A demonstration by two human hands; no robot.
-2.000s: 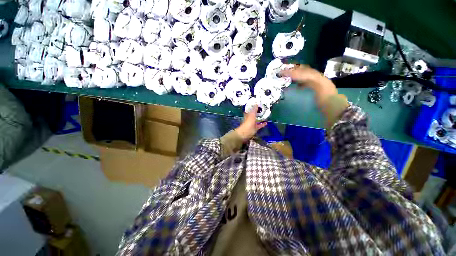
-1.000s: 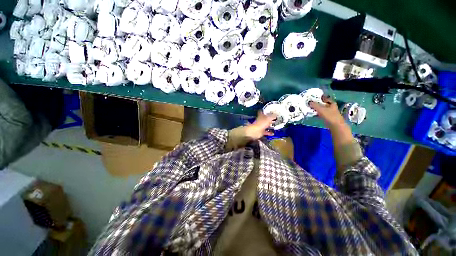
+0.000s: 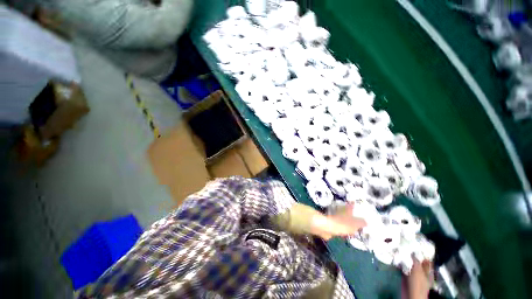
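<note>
White housings [image 3: 388, 239] with dark round centres stand in a small group at the near end of the bench. My left hand [image 3: 341, 225] is against the group's left side, with its fingertips on a housing. My right hand [image 3: 419, 277] is at the group's lower right end, cut off by the bottom edge, with its fingers on a housing. The group is held between both hands. Both hands are blurred and their fingertips partly hidden. A large mass of similar housings [image 3: 312, 140] covers the bench beyond, close to the group.
The green bench edge [image 3: 271, 149] runs diagonally. A curved pale strip [image 3: 466, 61] lies beyond the mass. A metal box [image 3: 461, 274] is at the lower right. An open cardboard box [image 3: 233, 160] and blue bin [image 3: 102, 248] are on the floor side. A grey-green bulky shape [image 3: 137, 29] is upper left.
The view has turned left along the bench. My hands have moved with several housings from the bench's front edge up beside the large mass.
</note>
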